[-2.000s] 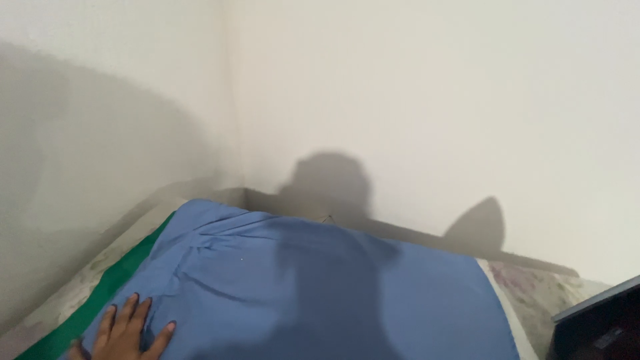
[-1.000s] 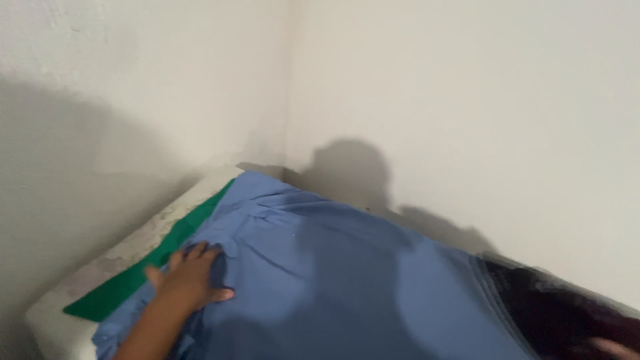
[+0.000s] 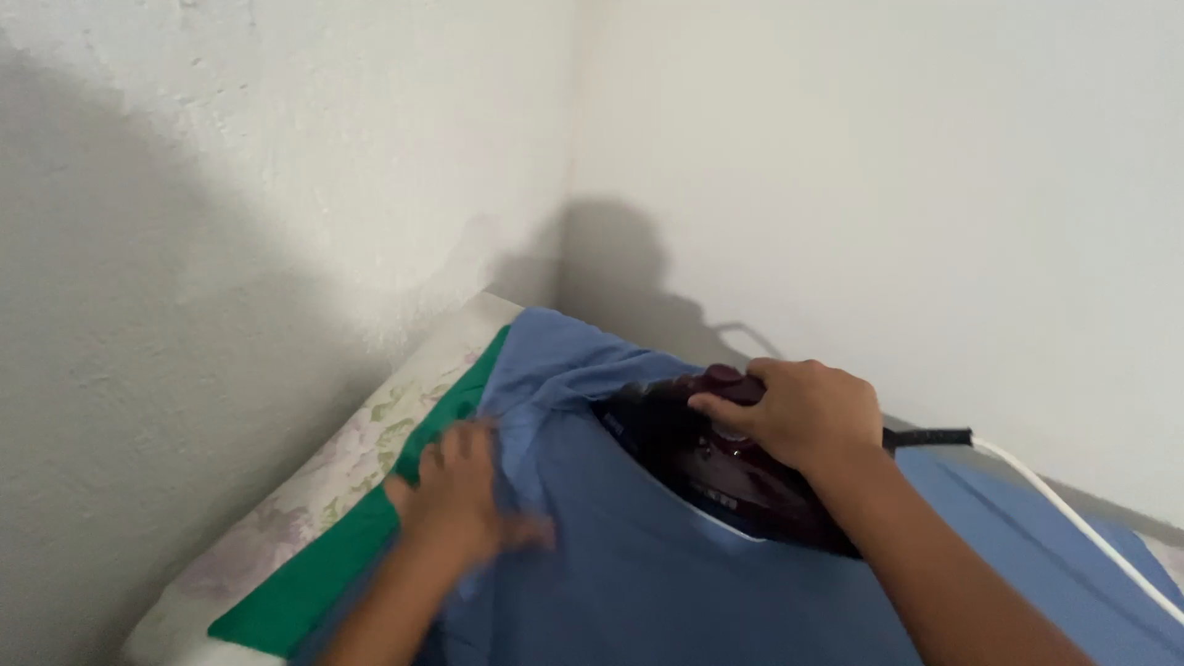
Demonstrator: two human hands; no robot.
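Observation:
My right hand [image 3: 809, 416] grips the handle of a dark maroon electric iron [image 3: 712, 472], whose tip points left over a blue cloth [image 3: 629, 573]. The iron lies on the cloth, close to some folds near its far edge. My left hand [image 3: 458, 499], blurred and with fingers spread, is at the cloth's left part, where it borders a green cloth [image 3: 324, 578]. Whether it presses on the cloth cannot be told. The iron's soleplate is mostly hidden.
A floral-patterned padded surface [image 3: 305, 509] lies under the cloths. Two white walls meet in a corner [image 3: 569, 166] just behind it. From the iron's black cord sleeve [image 3: 934, 437], a white power cord [image 3: 1064, 509] runs off to the lower right.
The iron, its dark body at the right edge a second ago, is now near the cloth's far left part with my right hand on it. The view has shifted.

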